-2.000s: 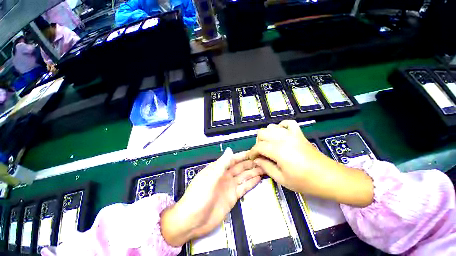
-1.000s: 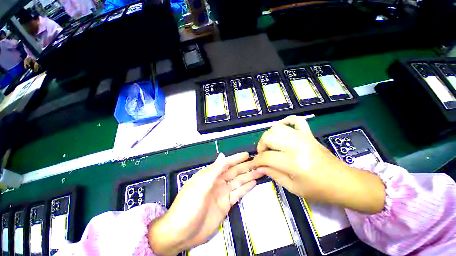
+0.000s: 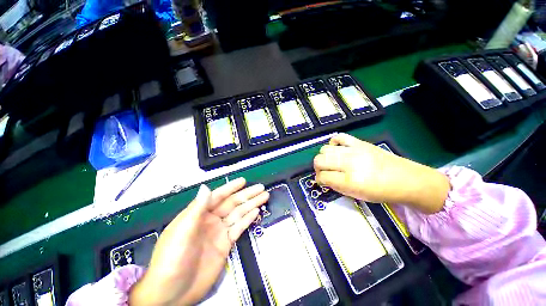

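Note:
The near black foam tray (image 3: 344, 272) holds several phone housings side by side, with black camera ends and white areas. My left hand (image 3: 197, 242) is palm up with fingers extended, over the tray's left part. No ring can be made out in it. My right hand (image 3: 359, 170) has its fingers bent together, fingertips down at the camera end of a phone housing (image 3: 350, 236). Whether it pinches anything is hidden. Another phone housing (image 3: 290, 257) lies between the hands, with small rings at its camera end. Tiny pale rings (image 3: 126, 218) lie loose on the green mat.
A five-slot phone tray (image 3: 287, 134) lies behind the hands. A blue bin (image 3: 123, 143) with a clear bag and a thin stick (image 3: 136, 177) are on a white sheet (image 3: 173, 161). Stacked trays (image 3: 455, 107) stand right; another tray (image 3: 57, 269) lies lower left.
My hands, touching fingertips before, are apart; the right is now at a housing's camera end and the left lies open. The camera view has swung right, so the scene sits further left.

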